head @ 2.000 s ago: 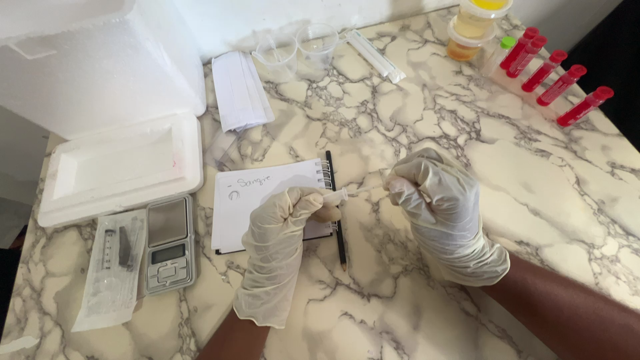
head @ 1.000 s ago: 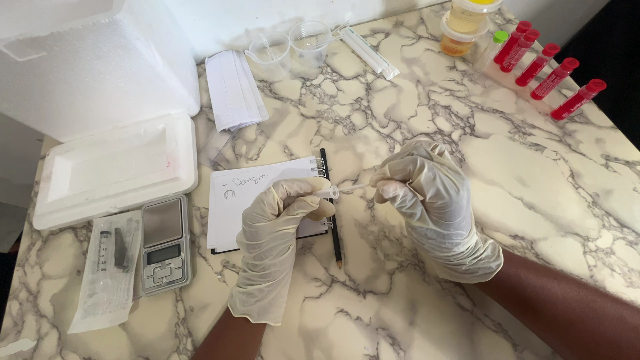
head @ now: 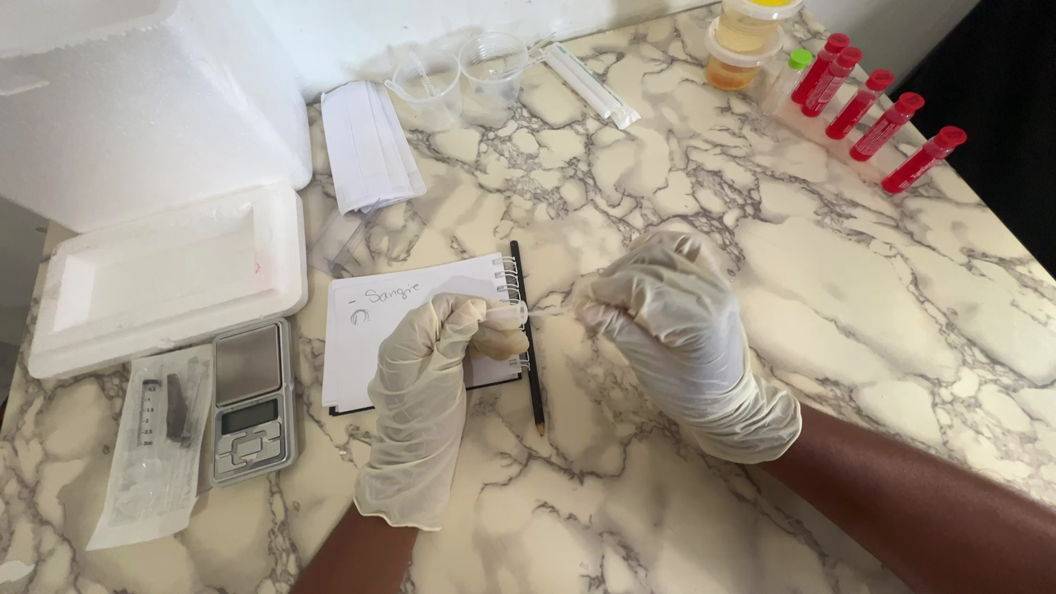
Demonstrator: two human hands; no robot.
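My left hand (head: 429,396), in a pale latex glove, pinches a small clear plastic tube (head: 507,313) between thumb and fingers above the spiral notepad (head: 396,330). My right hand (head: 676,338), gloved the same way, has its fingers closed on the end of a thin, pale stick-like piece (head: 549,313) that points at the tube's mouth. Whether the two pieces touch is not clear, and the far end of the thin piece is hidden by the right fingers. A black pencil (head: 532,379) lies along the notepad's wire binding, below and between the hands. The notepad bears handwriting.
A pocket scale (head: 254,437) and a packaged syringe (head: 157,445) lie at left, near a foam lid (head: 173,272) and foam box (head: 157,107). Behind are folded papers (head: 371,148), clear cups (head: 493,70) and wrapped sticks (head: 586,82). Lidded containers (head: 742,41) and several red-filled tubes (head: 887,128) stand back right.
Both hands keep their hold on the small pieces over the notepad's right edge. The left thumb and fingers have shifted slightly, and more of the clear tube shows between them than two seconds ago.
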